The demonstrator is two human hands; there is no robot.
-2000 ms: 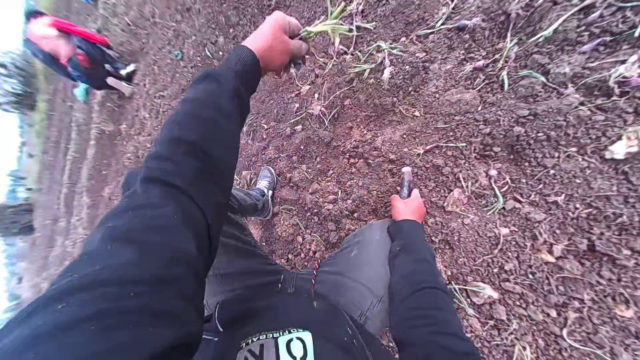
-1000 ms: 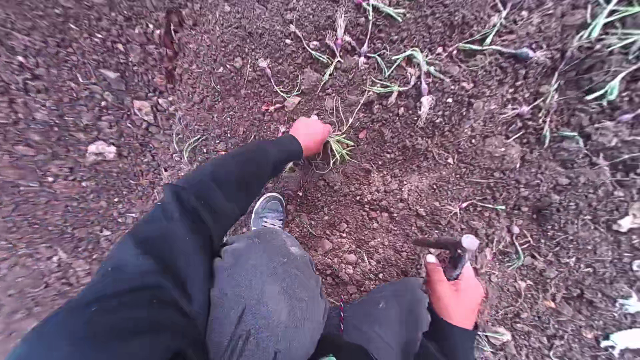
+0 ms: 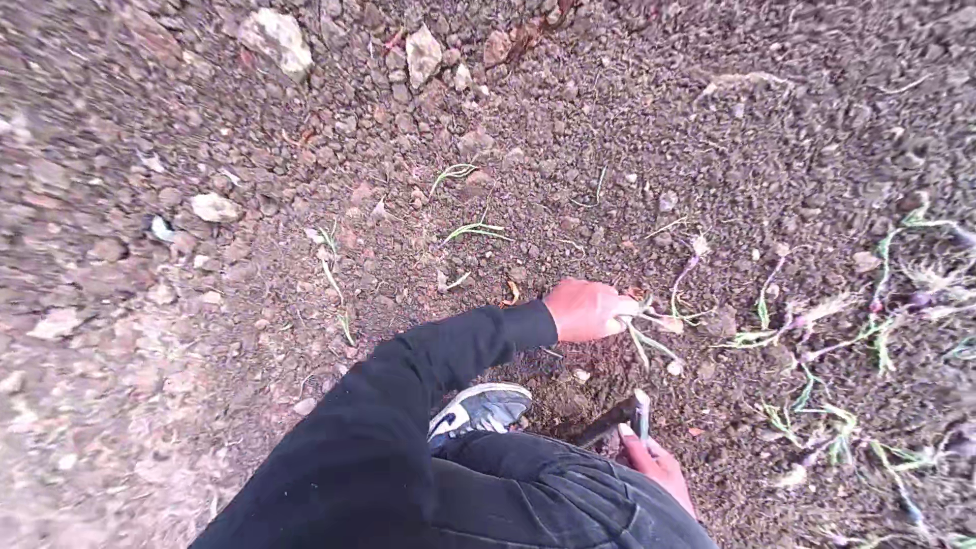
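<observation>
My left hand [image 3: 587,311] is low over the soil at the middle of the view, its fingers closed on the stems of a small green plant [image 3: 648,341], which looks like an onion. Below it and to the right, my right hand [image 3: 657,467] grips the handle of a short hand tool [image 3: 642,408]. The tool's dark blade or head [image 3: 608,424] points down to the left, partly hidden behind my knee. Several uprooted onion plants [image 3: 808,335] with pale roots and purplish bulbs lie on the ground to the right.
My shoe [image 3: 484,408] stands on the soil just left of the tool. Pale stones [image 3: 278,42] and clods lie at the upper left. Loose green leaves [image 3: 476,230] are scattered beyond my left hand.
The view has swung to the left. My left hand, which was at green stems a second ago, is now closer to the tool in my right hand. The other person is out of view.
</observation>
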